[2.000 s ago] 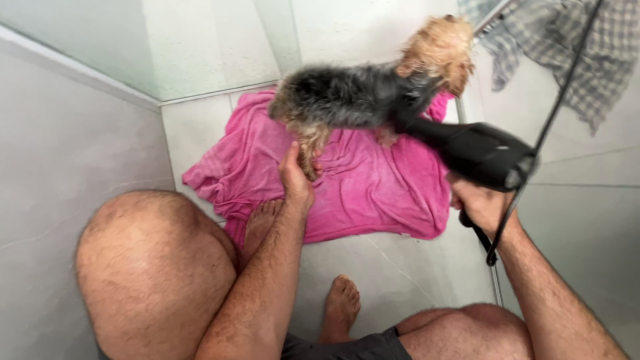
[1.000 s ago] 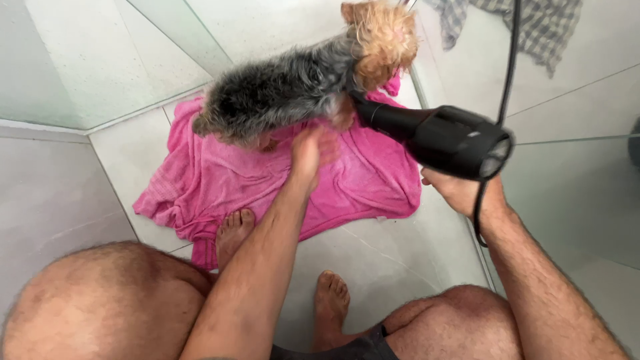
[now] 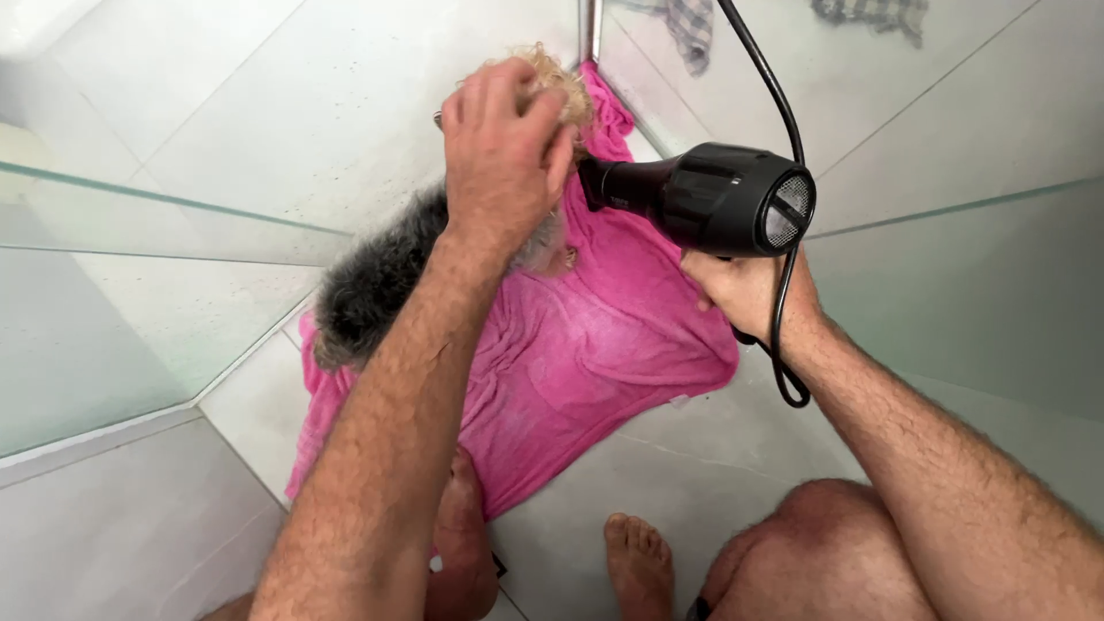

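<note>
A small dog (image 3: 379,274) with dark grey body fur and a tan head is on a pink towel (image 3: 595,345) laid over the floor. My left hand (image 3: 509,142) lies over the dog's head, fingers bent and spread a little, hiding most of the face. In my right hand (image 3: 746,285) is the handle of a black hair dryer (image 3: 707,194), its nozzle pointing left, close beside the dog's head and neck. The dryer's black cord (image 3: 780,103) hangs in a loop past my right wrist.
Glass panels (image 3: 172,203) with a metal-edged corner stand behind and left of the dog. Grey checked cloths (image 3: 871,15) lie at the top right. My bare foot (image 3: 638,552) and knees are at the bottom, on the grey tiled floor (image 3: 716,448).
My left hand has moved from the dog's hind legs, past its belly, up to its head. The dryer has stayed in my right hand near the dog's front. The view has shifted.
</note>
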